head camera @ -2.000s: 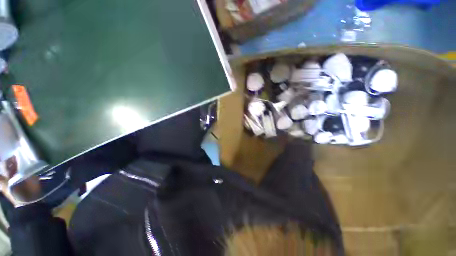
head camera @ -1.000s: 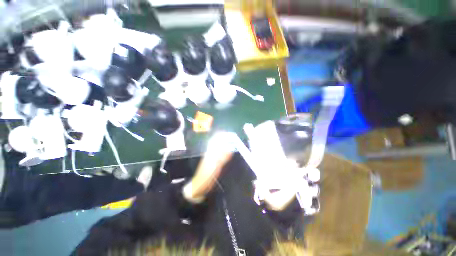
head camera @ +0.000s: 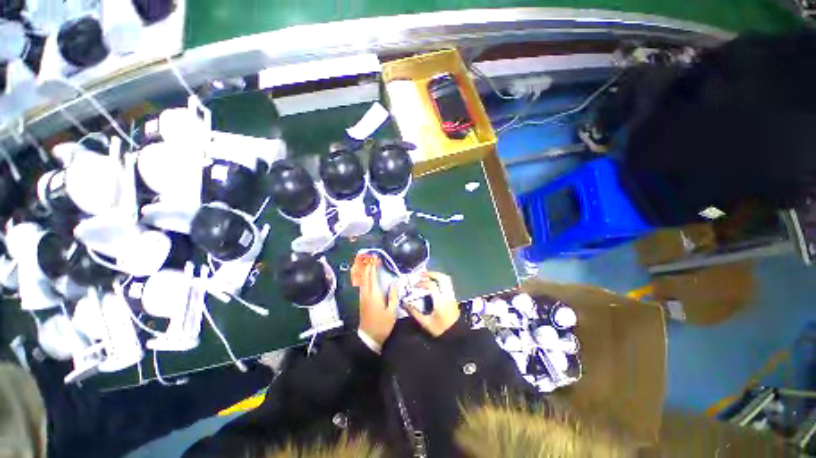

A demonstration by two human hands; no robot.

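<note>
A white camera with a black ball head (head camera: 407,247) stands on the green mat near the front edge. My right hand (head camera: 435,304) is closed on its white base. My left hand (head camera: 378,304) is beside it, with an orange sticker sheet (head camera: 362,267) at its fingertips; whether it also grips the camera is hard to tell. Another camera (head camera: 306,281) stands just left of my hands. Three cameras stand in a row behind, one of them (head camera: 391,168) nearest the tray.
Many cameras (head camera: 98,183) are heaped on the left. A yellow tray (head camera: 414,85) holds a phone (head camera: 449,106) at the back. A large carton (head camera: 626,349) with camera parts stands at the right. A blue stool (head camera: 586,210) is beyond the bench. A person's dark clothing shows at upper right.
The view has swung from the carton back to the bench. The white camera, carried near the right bench corner a second ago, now stands on the mat. The orange sheet is now at my left fingertips.
</note>
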